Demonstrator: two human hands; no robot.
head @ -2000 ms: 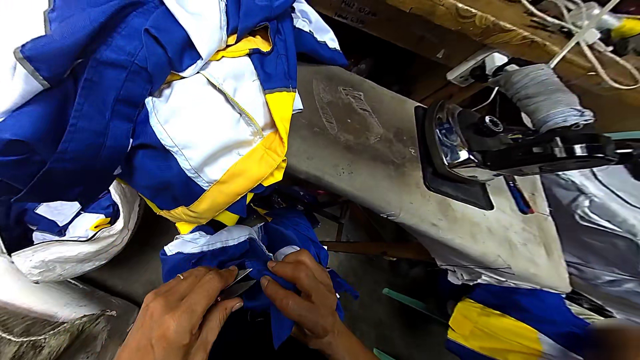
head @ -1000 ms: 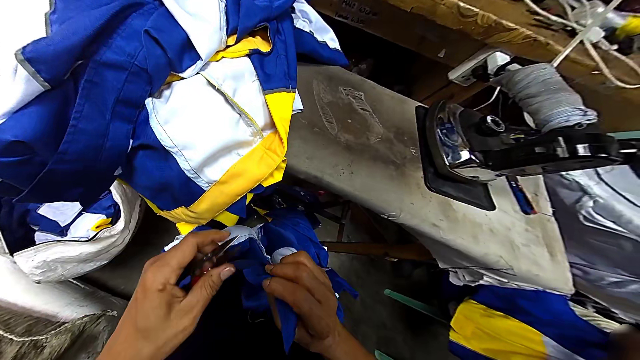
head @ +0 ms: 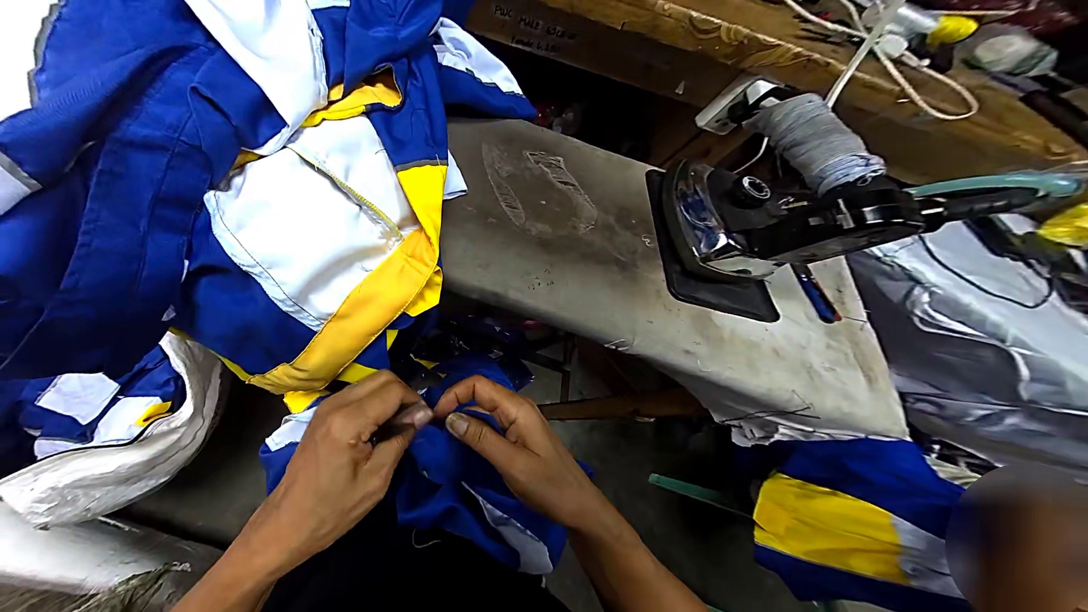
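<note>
My left hand (head: 353, 463) and my right hand (head: 510, 446) meet at the lower middle, fingertips pinching a blue and white cloth garment (head: 459, 484) that hangs over my lap. Something small and dark shows between the fingers of my left hand, mostly hidden. Above and to the left, a heap of blue, white and yellow garments (head: 297, 229) spreads, its yellow band close above my left hand.
An electric iron (head: 722, 221) rests on a dark plate on the ironing board (head: 561, 229), beside a small blue-handled tool (head: 816, 293). A white sack (head: 161, 450) of garments stands at left. Another blue and yellow garment (head: 824, 527) hangs lower right. A wooden shelf (head: 612, 51) runs behind.
Two seconds ago, small metal blades showed at my left hand; now they are hidden. My fingertips have come together on the cloth, after being farther apart one second ago.
</note>
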